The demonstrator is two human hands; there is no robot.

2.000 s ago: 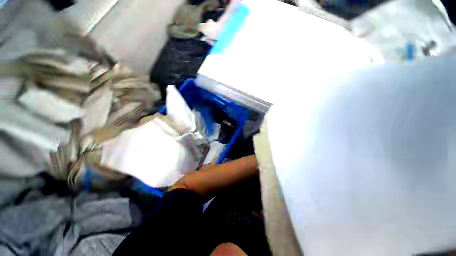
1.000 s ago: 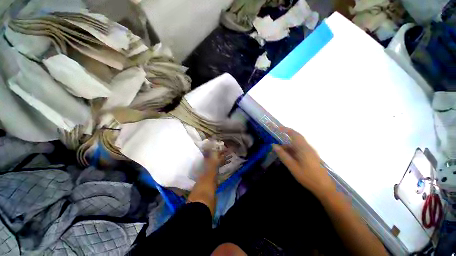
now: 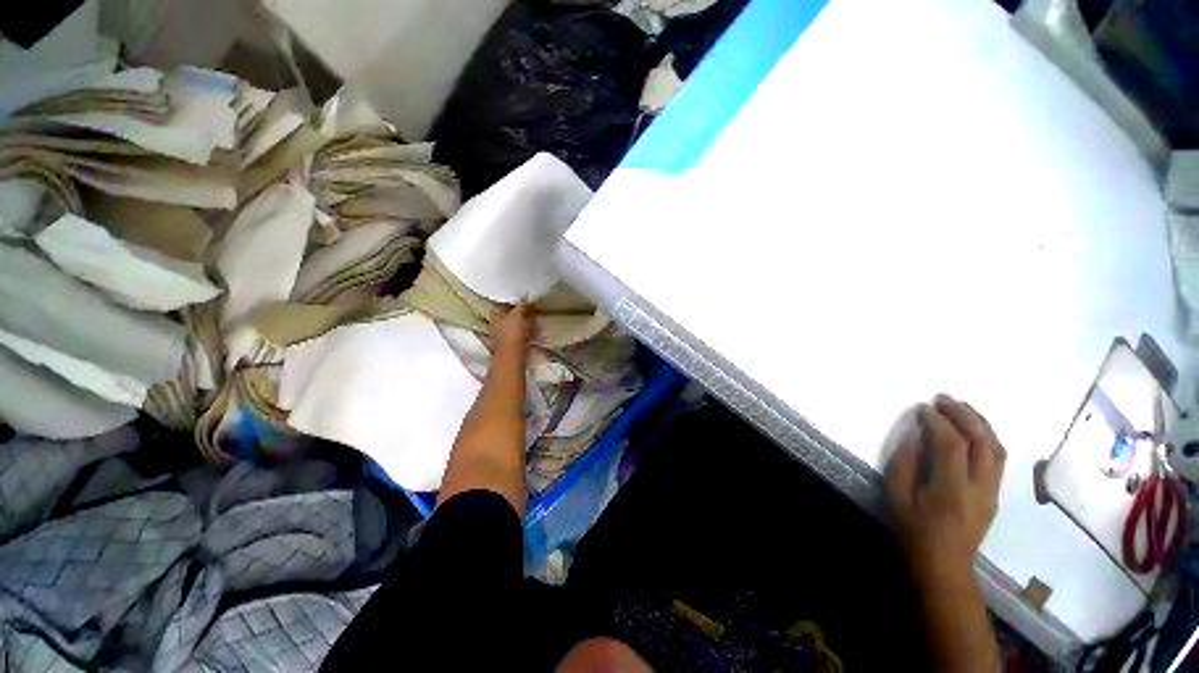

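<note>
My left hand (image 3: 516,322) reaches into the stacked beige and white cut pieces (image 3: 460,295) in the blue plastic crate (image 3: 572,493) beside the table. Its fingertips are hidden among the layers, so I cannot tell if it grips one. White panels lie on both sides of this hand, one (image 3: 388,394) nearer and one (image 3: 513,226) farther. My right hand (image 3: 944,471) rests on the white table (image 3: 842,237) near its front edge, fingers bent and close together. Nothing shows in it.
Red-handled scissors (image 3: 1152,523) lie by the metal needle plate (image 3: 1102,460) at the right. A pale measuring strip (image 3: 736,381) runs along the table edge. Blue tape (image 3: 717,99) marks the far corner. Large beige bundles (image 3: 158,171) and grey quilted pieces (image 3: 118,559) fill the left.
My left hand has moved farther into the bundle. My right hand has moved from the table's edge at the left to the tabletop near the scissors. The large white panel seen earliest no longer covers the table.
</note>
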